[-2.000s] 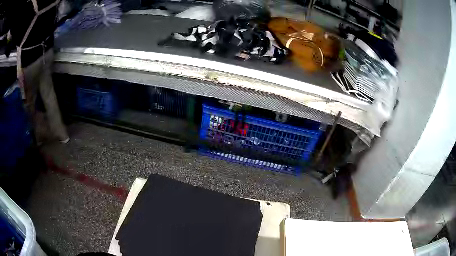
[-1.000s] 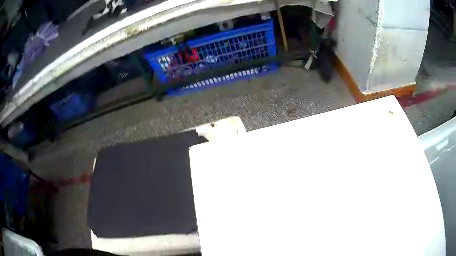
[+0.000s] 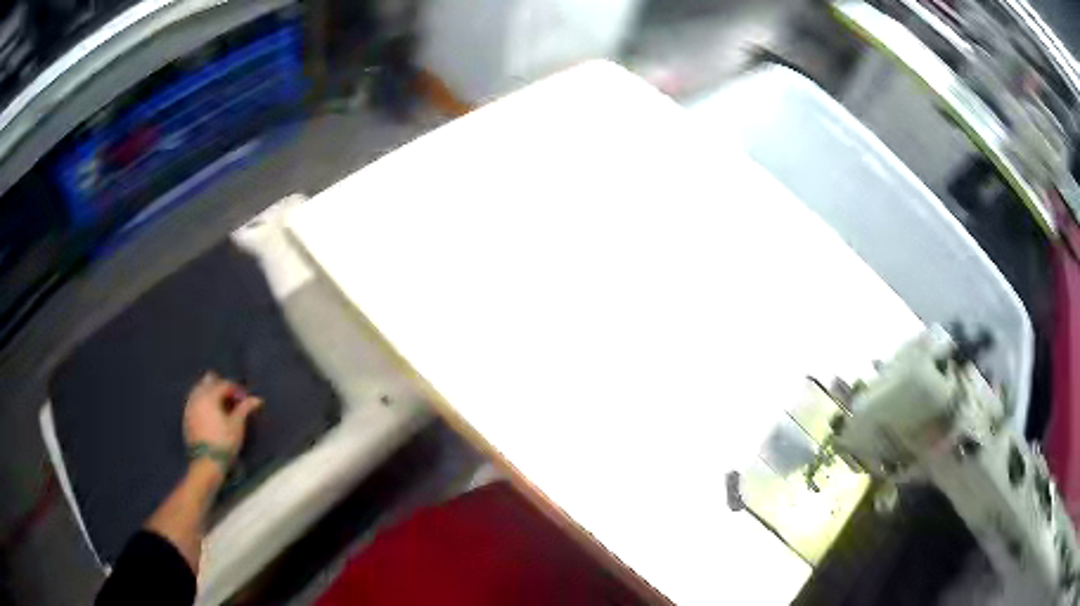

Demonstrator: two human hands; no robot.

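Note:
A large flat black panel (image 3: 154,367) lies on a whitish stool or side surface (image 3: 355,397) at the left. My left hand (image 3: 219,417) is over the panel near its right part, fingers bent and pointing up the view, with a band at the wrist and a black sleeve. The picture is blurred, so whether the fingers grip the panel is unclear. My right hand is not in view.
A white machine table (image 3: 592,296) fills the middle. A sewing machine head (image 3: 924,414) and its plate (image 3: 817,497) are at the lower right. A translucent bin (image 3: 876,213) is beyond the table. A blue crate (image 3: 178,130) is under the far bench. Red cloth (image 3: 462,550) shows below.
The view has swung to the right, bringing the sewing machine and bin into view. My left hand has appeared over the black panel, which now shows further left.

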